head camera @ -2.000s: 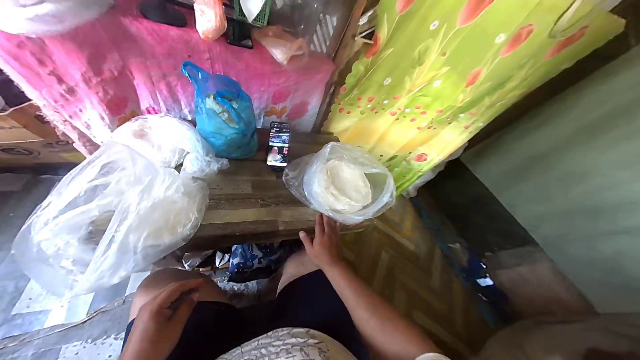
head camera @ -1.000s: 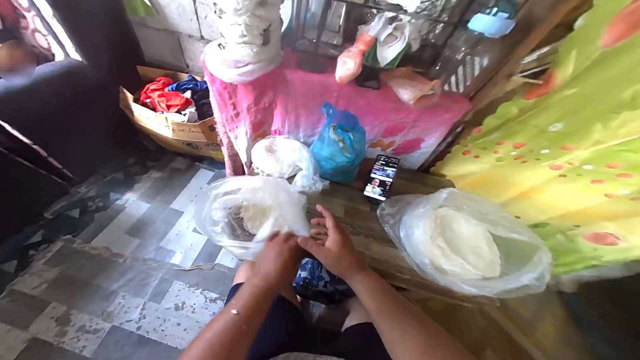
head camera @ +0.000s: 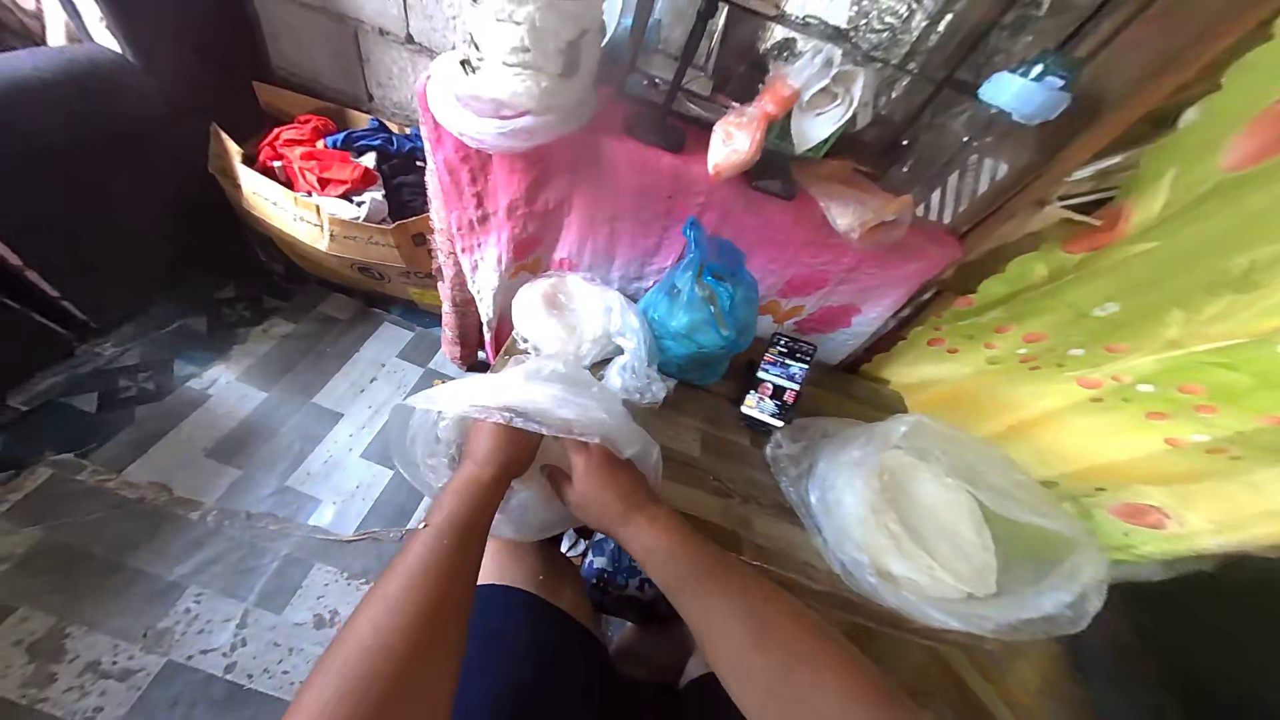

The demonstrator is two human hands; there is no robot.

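Both my hands are at a clear plastic bag (head camera: 560,395) at the near left end of the wooden bench. My left hand (head camera: 500,450) reaches inside its mouth, fingers hidden by the plastic. My right hand (head camera: 605,485) is at the bag's right side, thumb visible, other fingertips hidden. To the right, another clear plastic bag (head camera: 1040,560) lies open around a stack of pale, round, flat pieces (head camera: 930,525). Behind my hands sit a knotted white plastic bag (head camera: 580,320) and a blue plastic bag (head camera: 702,310). A phone (head camera: 778,382) with its screen lit lies on the bench.
A pink patterned cloth (head camera: 620,200) covers a raised surface behind the bench (head camera: 700,450). A cardboard box (head camera: 330,235) of clothes stands on the floor at the back left. A yellow-green curtain (head camera: 1120,400) hangs at the right, near the open bag.
My left hand, over my lap two seconds ago, is now inside the left bag. My right hand has left the edge of the right bag and is at the left one. The view has swung left.
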